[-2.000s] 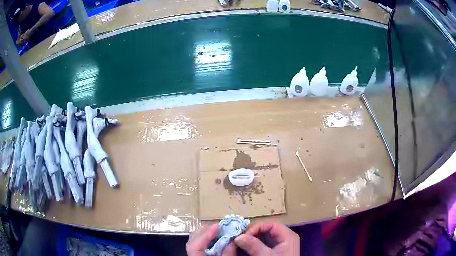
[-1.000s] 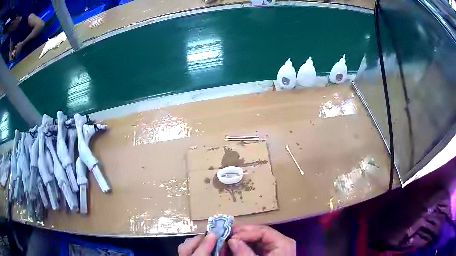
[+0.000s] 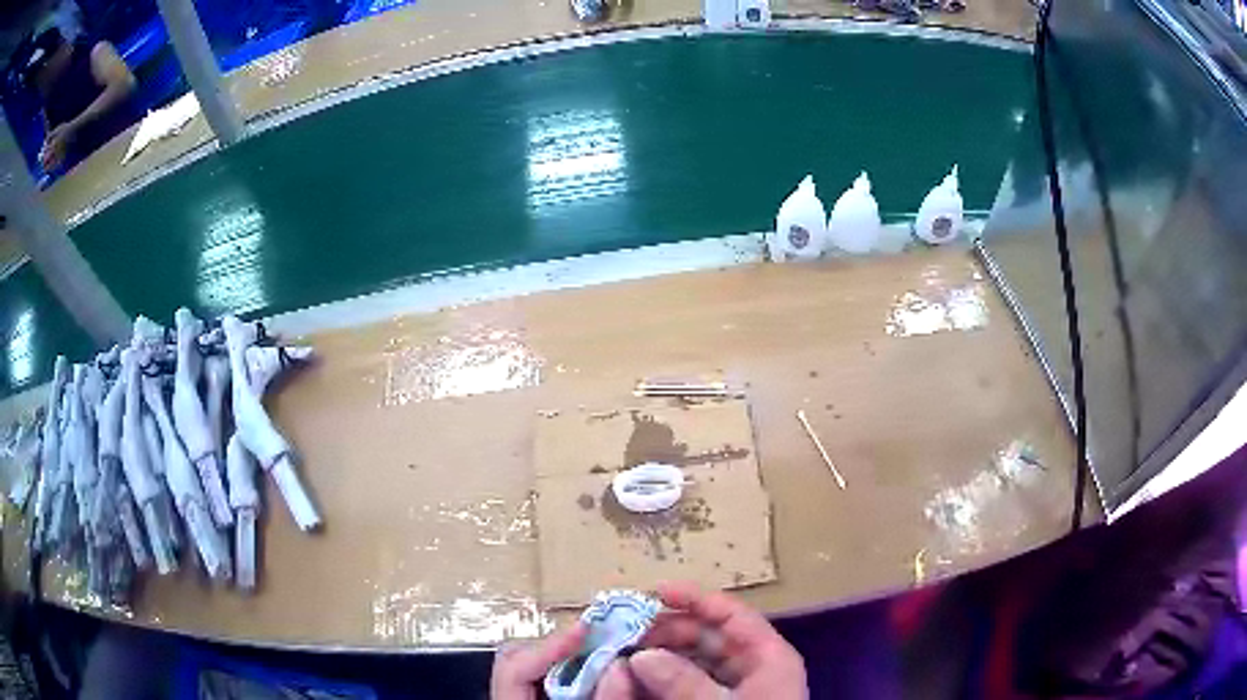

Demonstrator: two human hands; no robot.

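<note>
My left hand [image 3: 536, 665] and my right hand [image 3: 725, 648] hold a grey-white hollow foot shell [image 3: 602, 643] at the table's front edge. Its open side with the raised rim faces up and its wider end points up and right. The fingers of my right hand are at its right side and hide part of it. Behind it lies a tan cardboard pad [image 3: 574, 547] with dark wet stains. A small white oval dish [image 3: 648, 488] stands on the pad. Both hands are cut off by the lower picture edge.
Many grey-white leg assemblies [image 3: 260, 424] lie piled at left. Pale sticks [image 3: 691, 388] lie at the pad's back edge, a cotton swab [image 3: 822, 449] to its right. Three white bottles [image 3: 855, 215] stand before the green belt [image 3: 410, 178]. A clear panel [image 3: 1162, 274] is at right, a person [image 3: 85, 89] far left.
The foot shell has turned in my hands, from upright a second ago to slanting up and right. My right fingers have moved up along its side. The camera view has shifted slightly.
</note>
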